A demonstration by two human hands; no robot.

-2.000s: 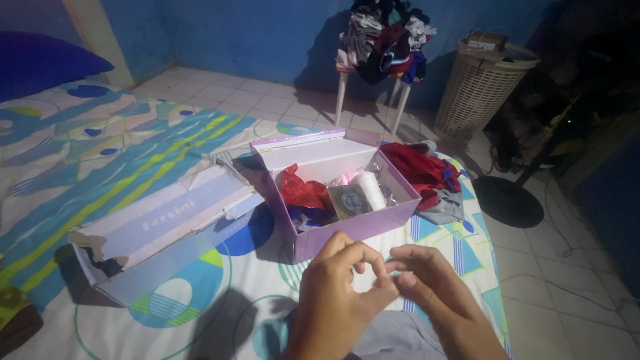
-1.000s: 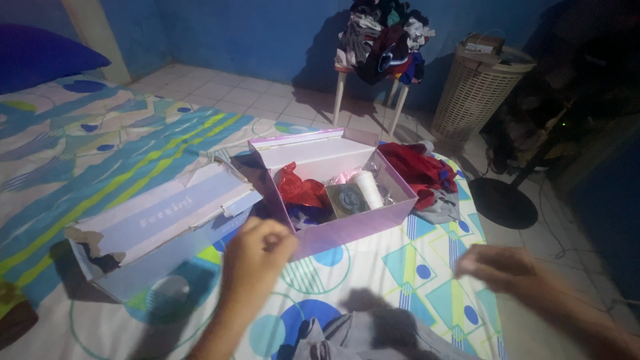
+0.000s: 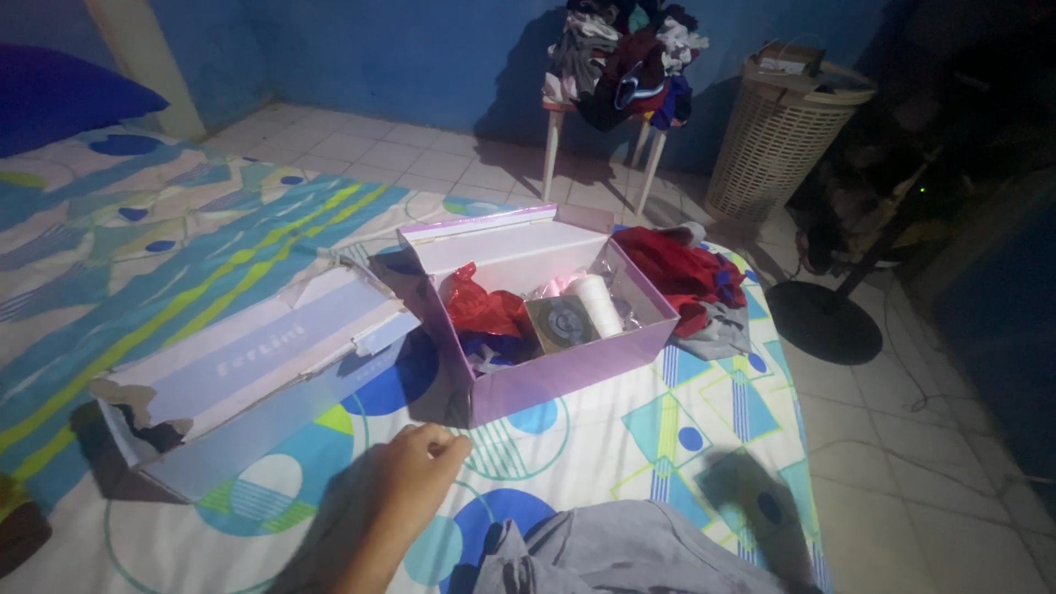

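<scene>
My left hand [image 3: 425, 462] hovers over the patterned bedsheet [image 3: 594, 462], thumb and fingertips pinched together; whether something small sits between them cannot be made out. Just beyond it stands a purple cardboard box [image 3: 569, 371] with its lid raised. Inside lie a crinkled red plastic bag [image 3: 487, 305], a small square box with a round print [image 3: 563, 322], a white cylinder [image 3: 600, 305] and clear wrapping. A worn light-blue shoebox [image 3: 256, 346], torn at one end, rests closed to the left. My right hand is out of view; a dark shadow falls on the sheet at the right.
Grey cloth [image 3: 627, 544] lies at the near edge. Red and grey clothes [image 3: 685, 272] are heaped behind the purple box. Beyond the bed stand a stool [image 3: 553, 153] piled with clothes, a wicker-patterned hamper [image 3: 767, 140] and a round black stand base [image 3: 825, 322]. A cable runs over the floor tiles.
My hands, close together two seconds ago, have moved apart. My left hand has gone left, and my right hand has left the view at the right. The boxes have not moved.
</scene>
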